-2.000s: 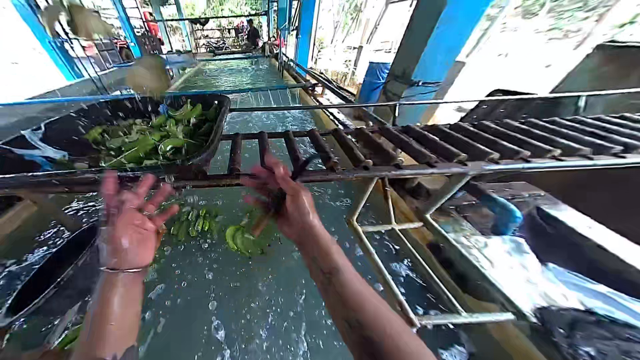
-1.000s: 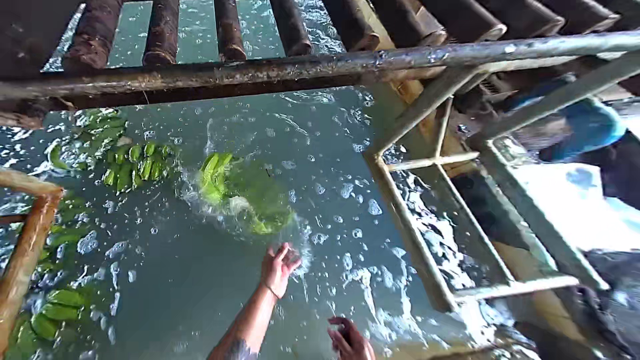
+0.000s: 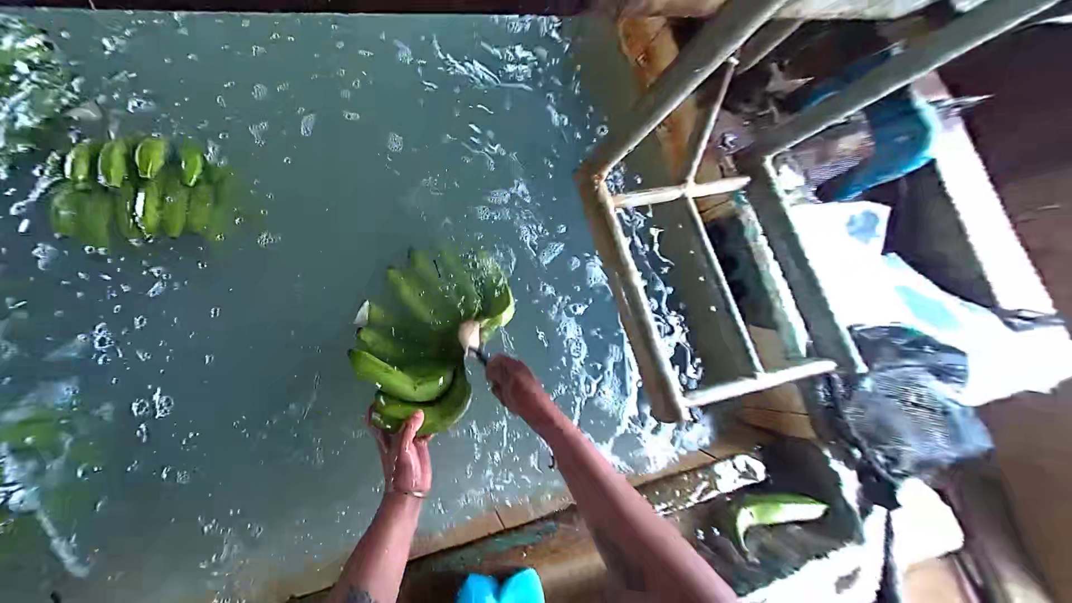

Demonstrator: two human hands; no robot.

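Observation:
A large hand of green bananas [image 3: 410,335] lies partly under the water of the tank. My left hand [image 3: 404,448] grips its lower bananas from below. My right hand [image 3: 512,381] is closed around a small dark tool, probably a knife [image 3: 477,356], whose tip is at the pale cut crown [image 3: 470,335] of the bunch. Most of the tool is hidden in my fist. Another cluster of green bananas [image 3: 138,193] floats at the upper left, apart from my hands.
A rusty metal frame [image 3: 641,293] stands at the tank's right edge. Beyond it lie white and dark plastic bags [image 3: 913,402] and a blue pipe [image 3: 909,138]. One green banana [image 3: 779,511] rests on the ledge at lower right. More green fruit shows blurred at far left.
My left hand has taken hold of a banana bunch, and my right hand has brought the tool to its crown. One second ago neither hand held the bunch. The view has tilted down.

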